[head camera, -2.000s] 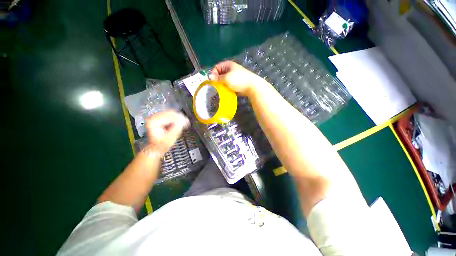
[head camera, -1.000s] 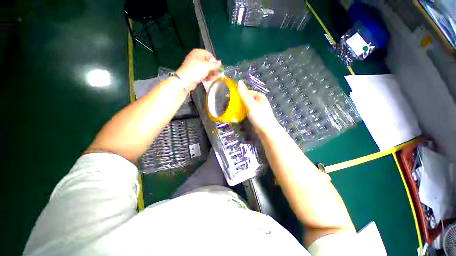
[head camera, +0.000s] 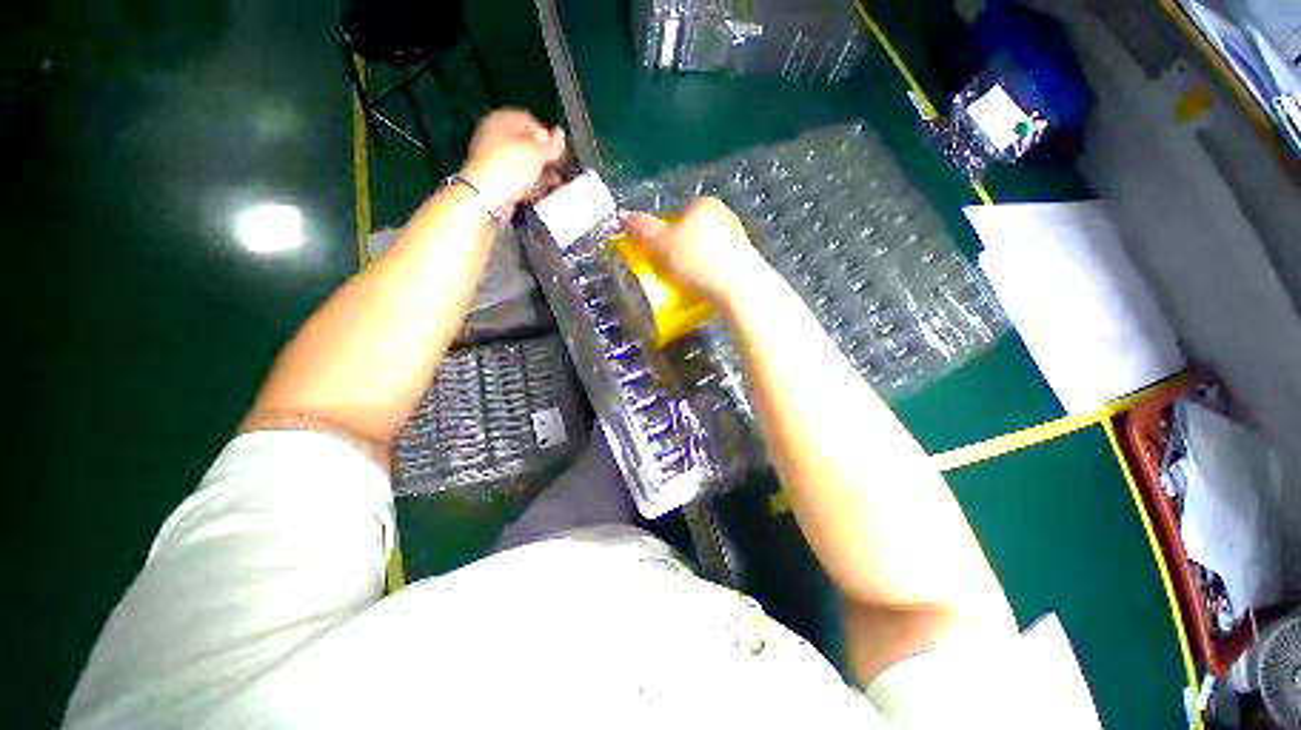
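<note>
My right hand (head camera: 699, 254) holds the yellow packing tape roll (head camera: 665, 297) over a narrow clear blister tray (head camera: 628, 374) with shiny small parts in its pockets. My left hand (head camera: 517, 157) is at the tray's far end, its fingers pinched together; what lies between them is too small to tell. A white product label (head camera: 577, 210) lies on the tray's far end between my hands. The tray rests along the bench edge, partly hidden by the roll and my right hand.
A large clear blister sheet (head camera: 842, 257) lies on the green bench. Stacked trays (head camera: 749, 34) stand at the back. A filled tray (head camera: 485, 414) lies lower left. White papers (head camera: 1077, 300) and a red basket (head camera: 1173, 549) are at right. A black stool (head camera: 404, 29) stands upper left.
My left hand has moved from the lower left to the tray's far end, then slightly farther left. The tape roll has turned and tilted in my right hand. The white label now shows uncovered.
</note>
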